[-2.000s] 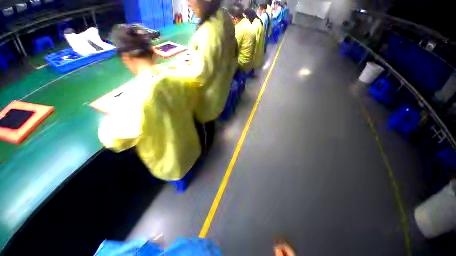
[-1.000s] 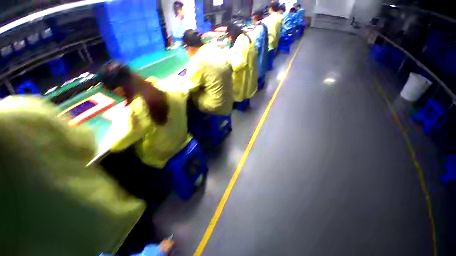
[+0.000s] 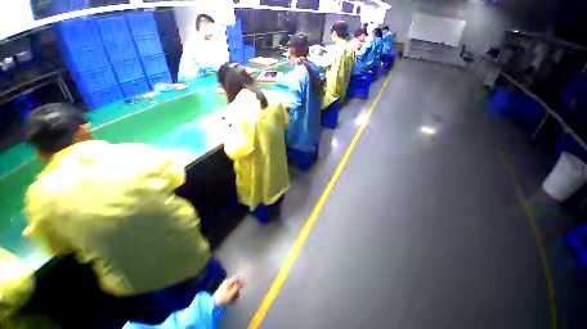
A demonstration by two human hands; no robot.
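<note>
My left hand (image 3: pixel 226 291), in a light blue sleeve (image 3: pixel 196 313), is small and blurred at the bottom, left of the yellow floor line. Its fingers are bent. A tiny dark spot shows at the fingertips, but I cannot tell if it is a held thing. My right hand is not in view. No work piece is near my hand. The long green-topped bench (image 3: pixel 151 125) runs along the left.
People in yellow smocks (image 3: pixel 116 212) and blue smocks (image 3: pixel 304 106) sit or stand along the bench's near side. Another person (image 3: pixel 199 54) is across it. Blue crates (image 3: pixel 112 54) stand behind. Grey floor has a yellow line (image 3: pixel 322 212). A white bin (image 3: pixel 564 177) is at right.
The view has moved forward along the aisle, past workers at the bench. My left hand has come further into view at the bottom. The right-side hand seen two seconds ago has left the picture.
</note>
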